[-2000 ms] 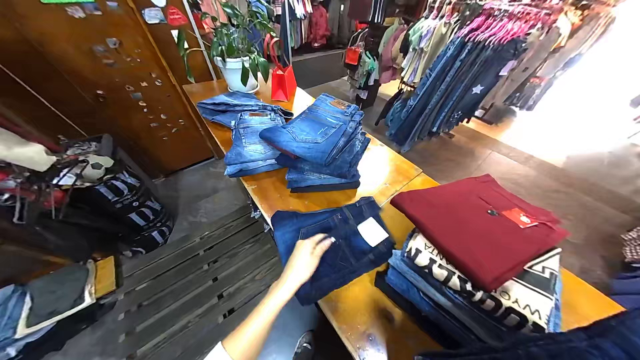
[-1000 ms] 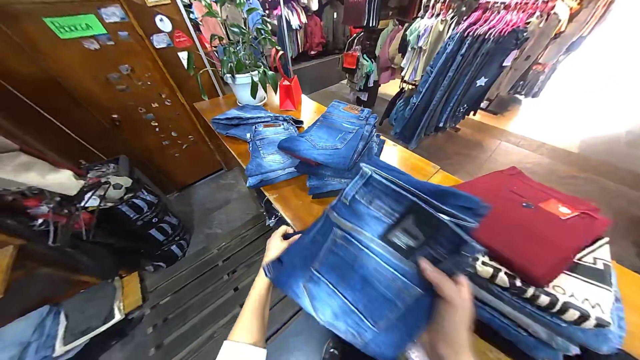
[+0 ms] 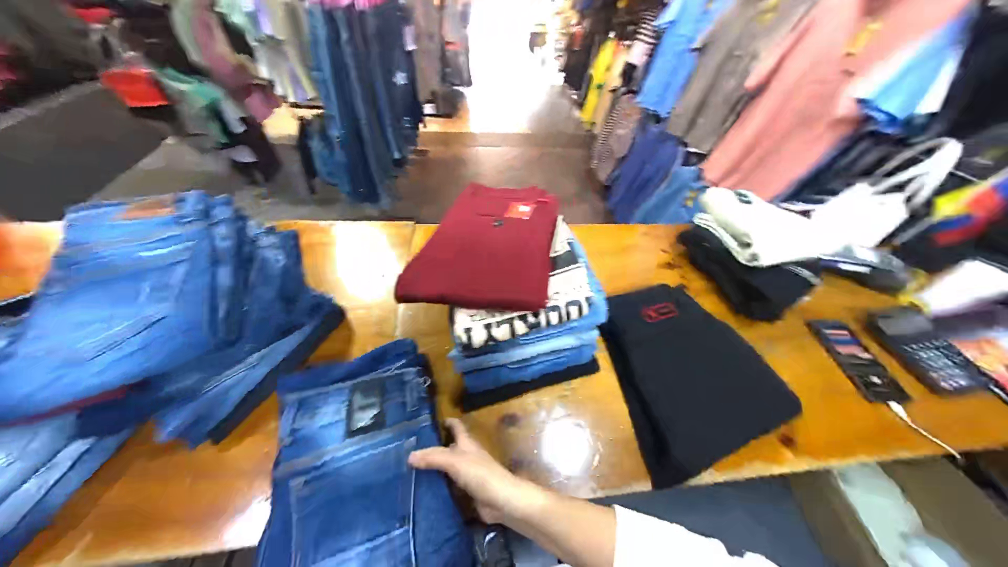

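Observation:
Folded blue jeans (image 3: 354, 480) with a dark waistband patch lie at the table's near edge, left of centre. My right hand (image 3: 472, 472) is at their right side, thumb and fingers apart, touching the edge of the denim; whether it grips is unclear. My left hand is out of view. Beyond the hand stands a stack with a folded dark red garment (image 3: 492, 252) on a printed cloth and several folded jeans (image 3: 528, 366). A folded black garment (image 3: 693, 378) with a red mark lies to the right. Piled blue jeans (image 3: 142, 291) fill the left side.
On the wooden table (image 3: 567, 441) at the right are a phone (image 3: 858, 358) with a white cable, a dark keypad device (image 3: 929, 346), and white cloth (image 3: 764, 224) on black cloth. Clothes racks (image 3: 756, 102) stand beyond the table, with an aisle between them.
The view has swung right. The patched jeans, held up between both hands one second ago, now lie on the table. My left hand has left the view.

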